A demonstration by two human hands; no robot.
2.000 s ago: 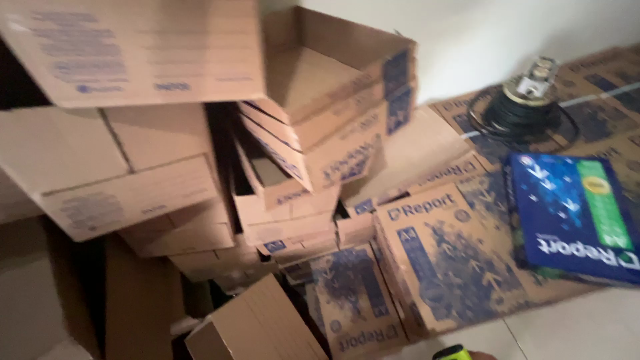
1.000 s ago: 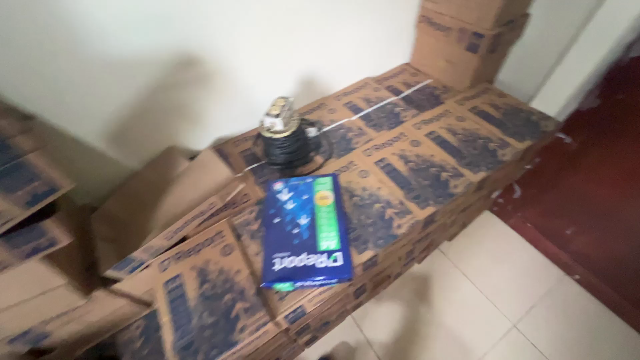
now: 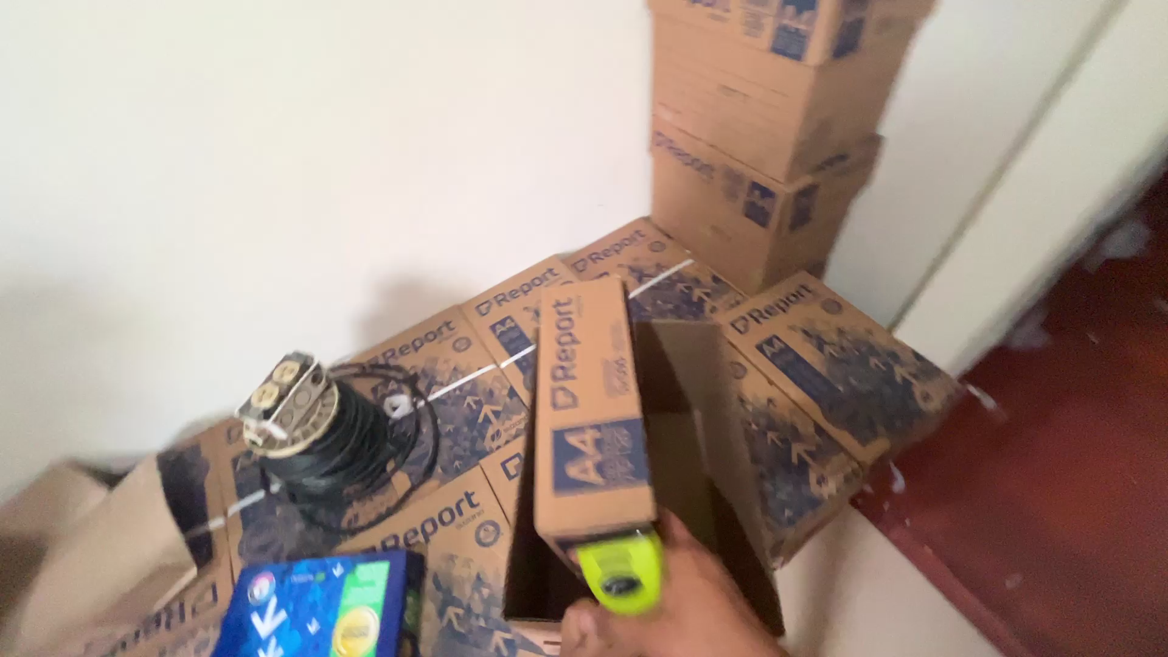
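My right hand (image 3: 703,598) comes in from the lower right, shut on a lime-green tool (image 3: 620,570) with a black oval mark; its exact kind cannot be told. Hand and tool are against the near end of a narrow, printed cardboard piece (image 3: 593,401), perhaps a box lid. Whether the fingers also grip this cardboard is unclear. Beside and beneath it is an open cardboard box (image 3: 698,438) with a dark inside. My left hand is not in view.
Printed paper cartons (image 3: 438,356) lie side by side along the wall. On them are a reel of black cable with sockets (image 3: 315,438) and a blue paper ream (image 3: 310,602). Stacked boxes (image 3: 757,137) stand behind, near a dark red floor (image 3: 1049,484).
My right hand with the lime-green tool, the open box and the narrow cardboard piece have come into view over the cartons. The view has swung right since the first frame.
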